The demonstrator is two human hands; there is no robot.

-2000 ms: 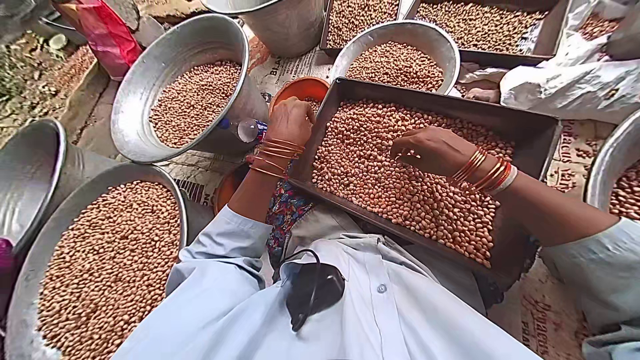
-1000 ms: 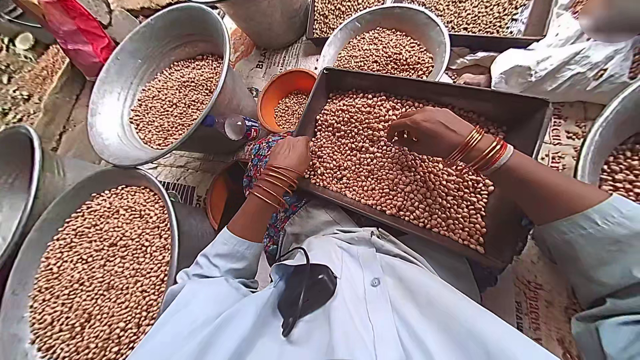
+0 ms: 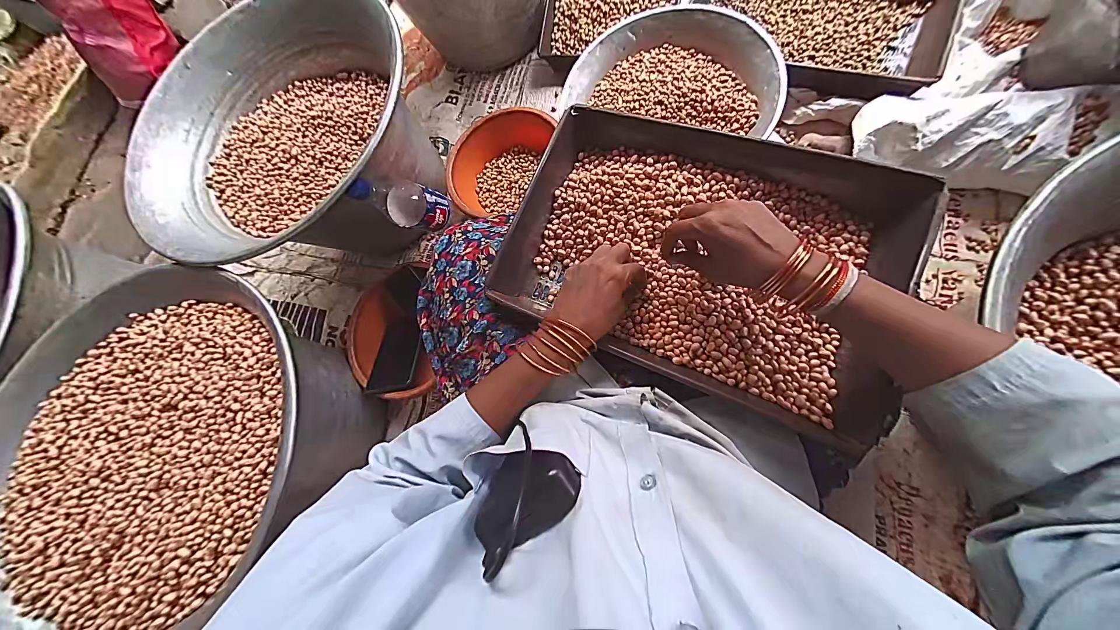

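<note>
A dark rectangular metal tray (image 3: 761, 149) lies tilted across my lap, holding a layer of reddish-brown shelled peanuts (image 3: 735, 324). My left hand (image 3: 599, 293), with copper-coloured bangles, rests on the nuts near the tray's left front side, fingers curled down; whether it grips a nut is hidden. Just to its right, my right hand (image 3: 731, 245) hovers low over the middle of the nuts, thumb and fingertips drawn together; I cannot tell if a nut is between them. Orange and white bangles circle that wrist. A bit of the tray's bottom shows left of my left hand.
Metal tubs of nuts stand at upper left (image 3: 394, 114), lower left (image 3: 284, 385) and right (image 3: 997, 297). Beyond the tray are a metal basin (image 3: 779, 66) and another tray (image 3: 936, 52). An orange bowl (image 3: 472, 157), a bottle (image 3: 407, 206) and a phone in a bowl (image 3: 395, 350) are at my left.
My left hand has moved from the tray's left edge onto the nuts inside it. My right hand stays over the nuts, now close to the left one.
</note>
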